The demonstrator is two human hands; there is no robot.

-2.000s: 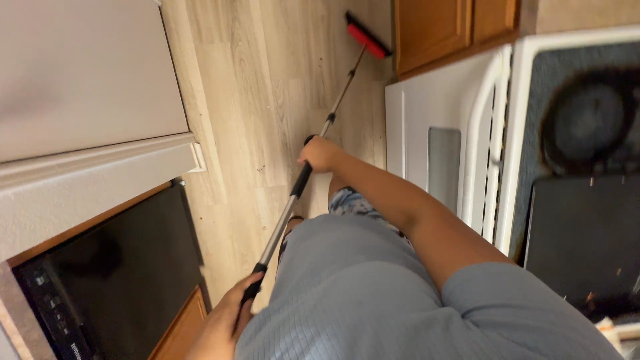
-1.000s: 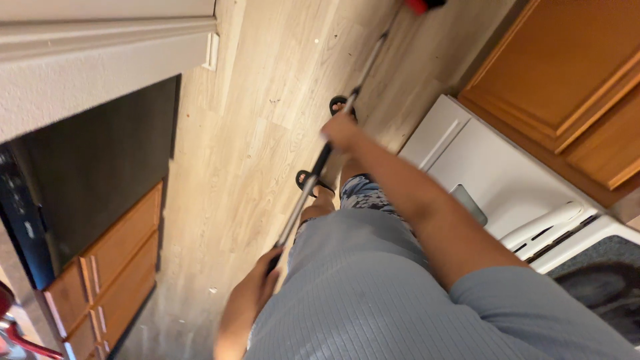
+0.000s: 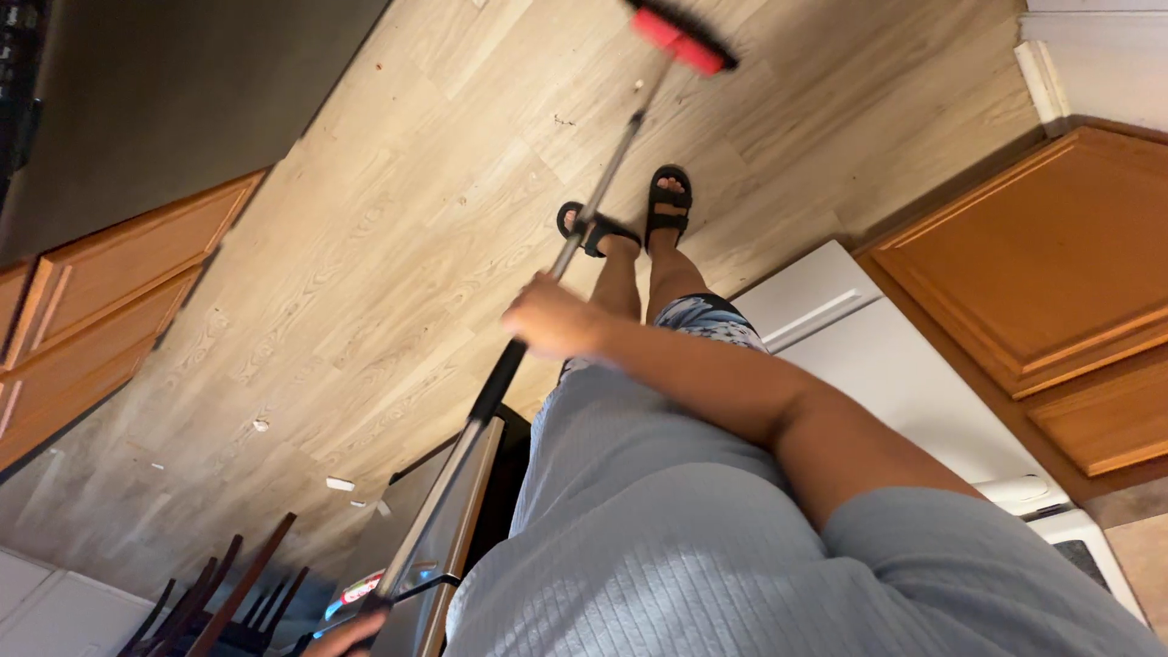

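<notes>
A long metal pole with black grips (image 3: 447, 474) slants across my front and ends in a red broom head with dark bristles (image 3: 680, 38) on the wood-look floor. My right hand (image 3: 552, 315) is closed round the pole just above its middle black grip. Low in the view, partly cut off by the frame edge, my left hand (image 3: 349, 633) holds the pole's near end. Small bits of debris (image 3: 564, 120) lie on the floor below the broom head, beside the pole.
White scraps (image 3: 339, 484) lie near the stainless appliance (image 3: 429, 520) at lower left. Dark chair legs (image 3: 242, 584) stand beyond. Wooden cabinets (image 3: 1040, 265) and a white stove (image 3: 894, 365) line the right; a dark appliance (image 3: 182, 100) and drawers (image 3: 137, 274) line the left. My sandalled feet (image 3: 671, 196) stand near the pole.
The view has turned widely, bringing the chair legs and floor scraps into sight. The broom head, at the frame's edge a second ago, shows whole. Both hands have stayed on the pole.
</notes>
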